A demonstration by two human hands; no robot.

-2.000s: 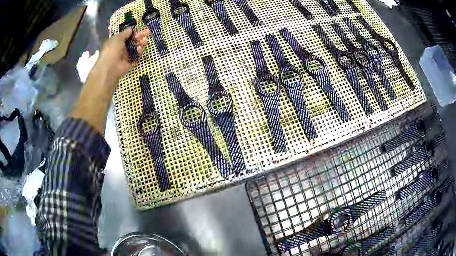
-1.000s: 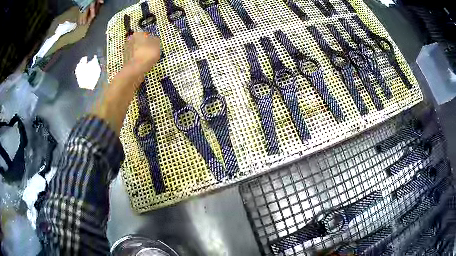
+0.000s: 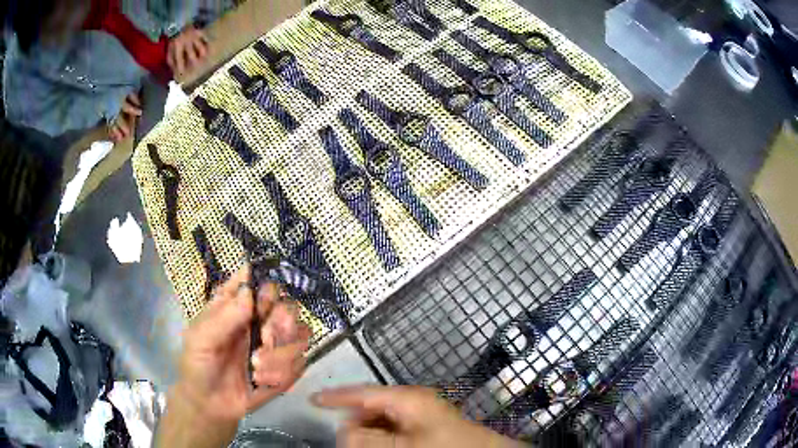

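My left hand (image 3: pixel 232 350), bare, is raised over the near left corner of the cream mesh tray (image 3: pixel 289 149). It grips a dark patterned watch band (image 3: pixel 302 282). One part hangs down along the fingers, another points right. My right hand (image 3: pixel 407 416), bare, is at the bottom edge, partly cut off. Its index finger points left towards my left hand, with a gap between them. I see nothing in it. Rows of dark watch bands (image 3: pixel 353 185) lie on the tray, and some are hidden behind my left hand.
A black wire rack (image 3: pixel 455 324) with more bands overlaps the view at the right. A clear plastic box (image 3: pixel 656 39) and pale rings (image 3: pixel 739 66) are beyond it. At the upper left are another person's hands (image 3: pixel 186 51). White cloth scraps (image 3: pixel 125 239) lie left.
My left hand has come back from the tray's far left to near me, now holding a band. My right hand has entered at the bottom. The view has shifted right, and another person's hands show more.
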